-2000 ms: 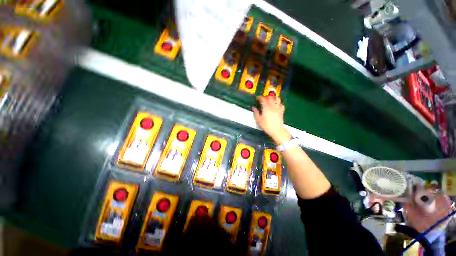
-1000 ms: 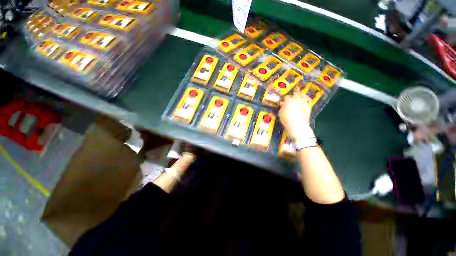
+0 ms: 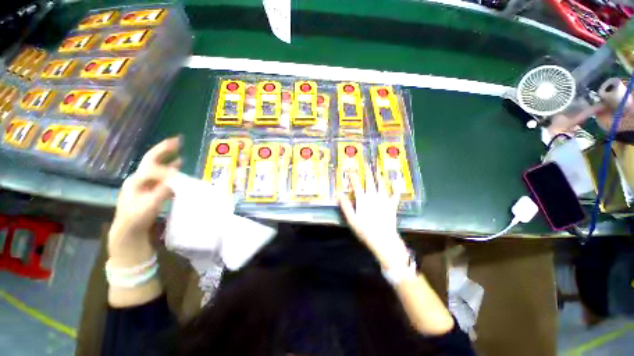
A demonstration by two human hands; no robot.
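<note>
A clear tray (image 3: 415, 167) with two rows of yellow units (image 3: 265, 174) lies in front of me, over another tray whose units show through. Each unit has a red spot at its far end. My right hand (image 3: 372, 208) rests with spread fingers on the near right part of the tray, over a unit. My left hand (image 3: 147, 188) is raised at the left by the bench edge and holds white, floppy label backing paper (image 3: 198, 219). The paper hangs down past the edge and covers part of the tray's near left corner.
A tall stack of filled trays (image 3: 132, 104) stands at the left. A fan (image 3: 546, 90), a phone (image 3: 554, 196) and a white charger plug (image 3: 524, 208) are at the right. A printed paper strip (image 3: 279, 17) hangs at the far side. Cartons (image 3: 518, 292) with crumpled paper (image 3: 466, 295) are below the edge.
The upper tray has moved nearer and now lies squarely over the lower one. My left hand has risen from below the edge with the white paper. My right hand has moved down and left.
</note>
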